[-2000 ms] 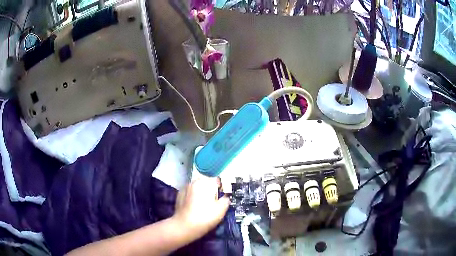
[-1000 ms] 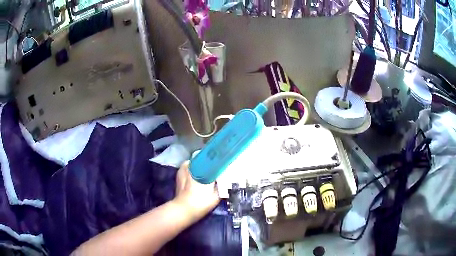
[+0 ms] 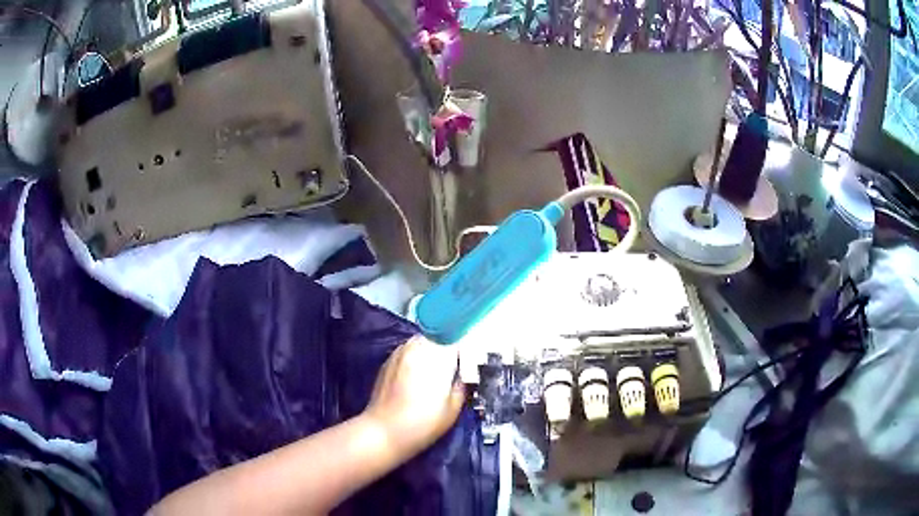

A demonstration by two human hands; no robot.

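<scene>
My left hand (image 3: 421,395) lies on the dark purple quilted garment panel (image 3: 242,378), just left of the presser foot area (image 3: 504,388) of the white overlock machine (image 3: 615,292). Its fingertips are partly hidden under the blue lamp head (image 3: 488,274) and blurred by glare, so their grip on the cloth cannot be made out. The panel spreads from the machine to the left and hangs toward the bottom edge, with a white strip (image 3: 505,474) along its right edge. My right hand is not in view.
Four tension dials (image 3: 595,391) face front. A white thread spool (image 3: 693,224) and dark purple cone (image 3: 744,156) stand behind right. A tipped-back beige machine (image 3: 212,141) is behind left, with a flower vase (image 3: 443,126) beside it. Dark cords and cloth strips (image 3: 791,423) lie at right.
My left hand stays beside the presser foot, its wrist slightly turned. The panel bulges wider and smoother to the left of the hand. The view has shifted slightly.
</scene>
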